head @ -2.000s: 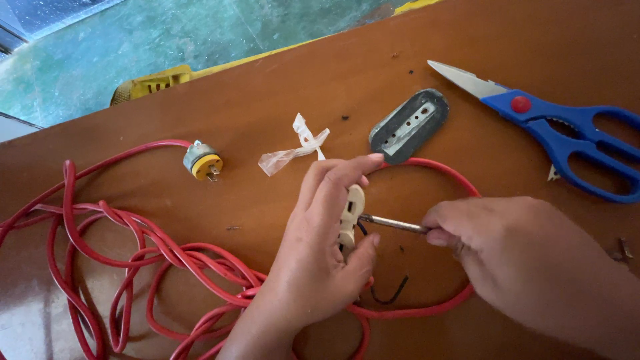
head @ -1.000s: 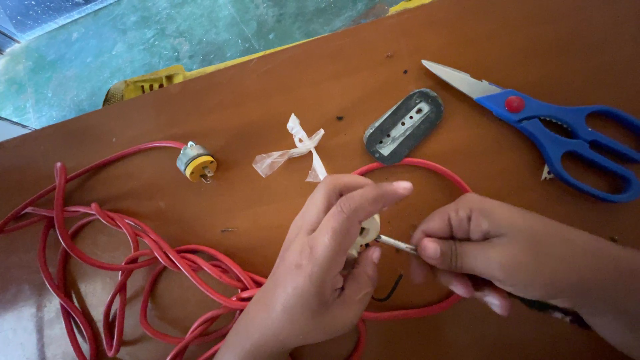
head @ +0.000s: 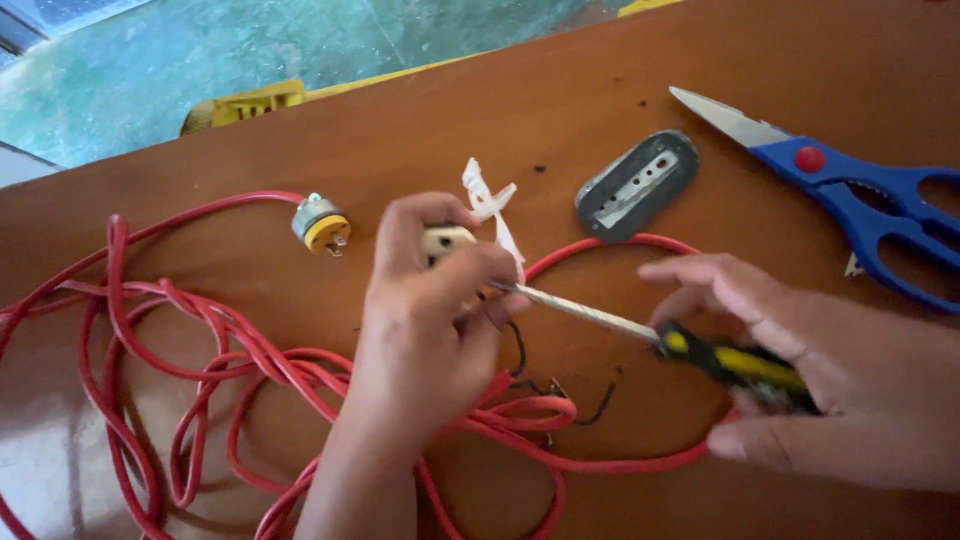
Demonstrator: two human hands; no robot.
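My left hand point(head: 439, 307) grips a cream electrical outlet point(head: 448, 241), much of it hidden by the fingers. A screwdriver point(head: 592, 313) reaches from the outlet to my right hand point(head: 780, 367), its tip hidden by the left fingers. Its black and yellow handle lies within my right hand, blurred, with the index finger off it. Below the outlet, black wires point(head: 519, 349) come out near the cut end of the red cable point(head: 615, 465). The cable's coils spread left to a yellow and grey plug point(head: 328, 231).
Blue-handled scissors point(head: 832, 172) lie at the right. A dark oval plate point(head: 637, 186) with a metal strip lies near the middle. A twisted piece of clear plastic point(head: 487, 199) lies behind my left hand. Something yellow point(head: 259, 103) shows past the table's far edge.
My right hand has moved back along the screwdriver from the shaft to the handle, and its fingers have spread. My left hand has turned with the outlet, whose face shows more.
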